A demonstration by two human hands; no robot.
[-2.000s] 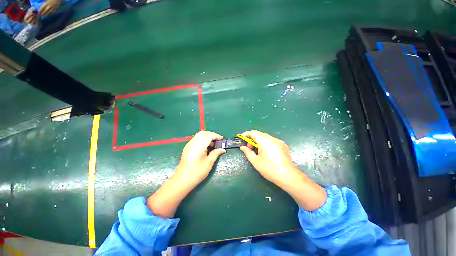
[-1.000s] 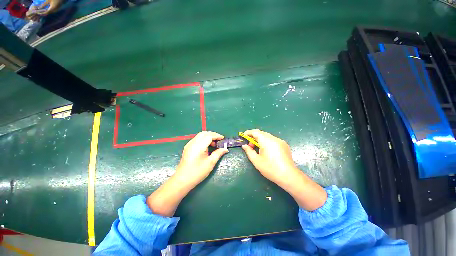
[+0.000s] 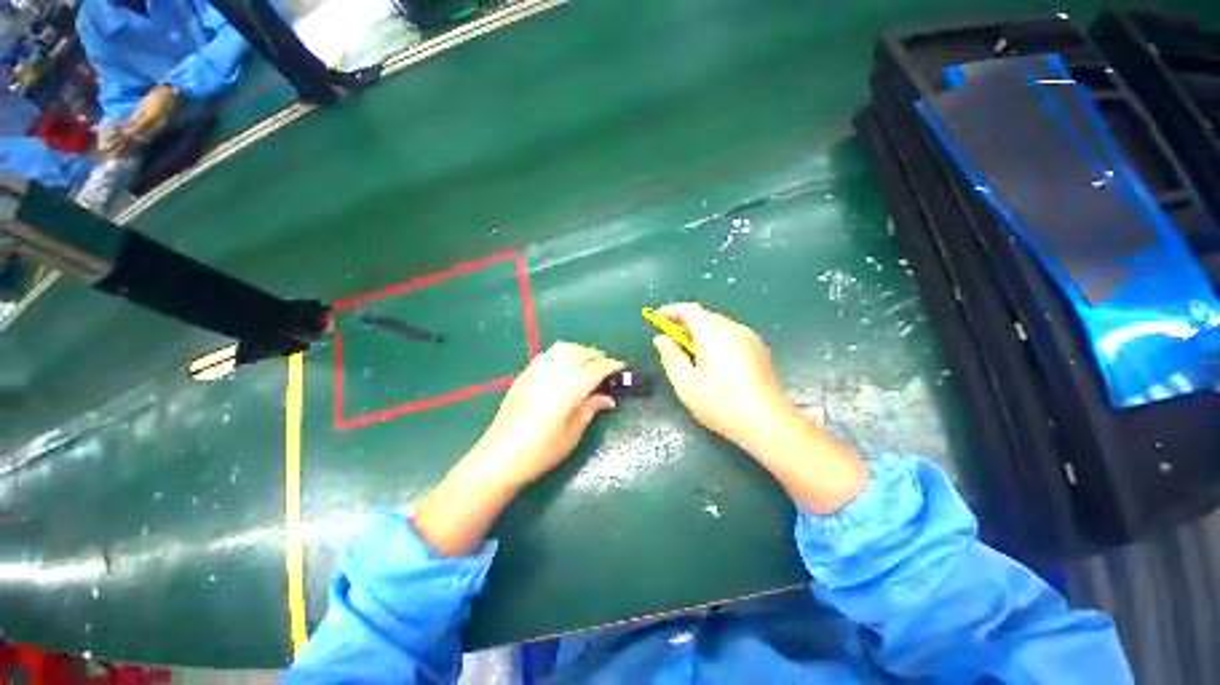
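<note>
A small black device module [image 3: 626, 384] with a small white detail lies low over the green bench in front of me. My left hand [image 3: 559, 396] holds its left end between thumb and fingers, which hide that end. My right hand [image 3: 720, 375] holds the yellow-handled tweezers [image 3: 669, 329]; the yellow end points up and left, and the tweezers' tips are hidden or too small to make out. My right fingertips are just right of the module, with a small gap to it.
A thin black bar [image 3: 404, 328] lies inside the red tape rectangle [image 3: 533, 321]. A dark post [image 3: 201, 297] stands at left. Black trays [image 3: 997, 388] are stacked at right, with a blue film sheet [image 3: 1137, 321] on top. A person in blue [image 3: 174, 60] works across the bench.
The view has turned and shifted, showing more of the person at upper left. My right hand has moved away from the module's right end with the tweezers. My left hand still holds the module.
</note>
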